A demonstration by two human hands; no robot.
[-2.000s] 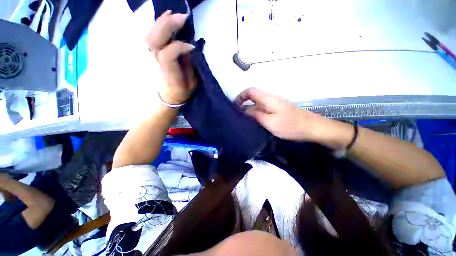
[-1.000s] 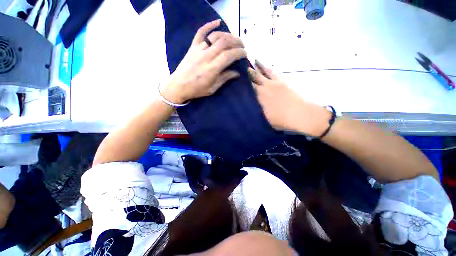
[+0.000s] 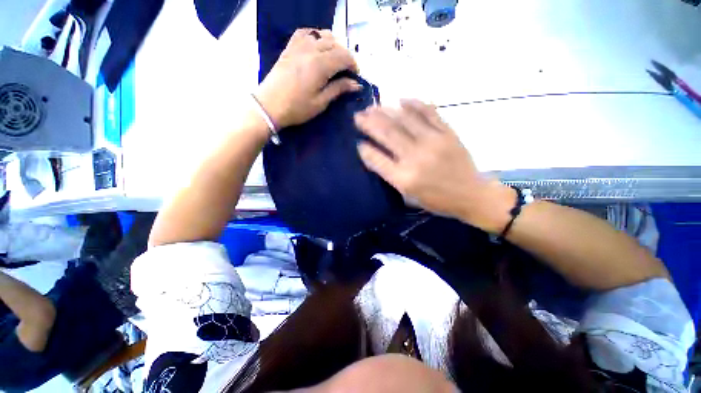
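Observation:
A dark navy garment panel (image 3: 327, 180) runs from the top of the picture over the white table's front edge to my lap. My left hand (image 3: 307, 77) lies on its upper part, fingers curled and pinching the cloth near a folded edge. My right hand (image 3: 419, 153) is slightly blurred, at the panel's right edge, fingers a little apart; its fingertips overlap the cloth, and whether they touch it I cannot tell. Fine pale thread shows at the cloth's edge near my left fingertips.
Thread snips (image 3: 676, 86) lie at the right on the white table (image 3: 538, 130). A grey cylindrical attachment (image 3: 440, 11) is at the top. A measuring tape (image 3: 584, 188) runs along the front edge. Dark cut pieces (image 3: 127, 34) and a grey fan housing (image 3: 46, 100) are left. Another person's arm (image 3: 27, 307) shows lower left.
The panel has been turned and its upper part is folded near my left hand. My right hand has come off its flat hold beside the cloth and moved over the panel's right edge.

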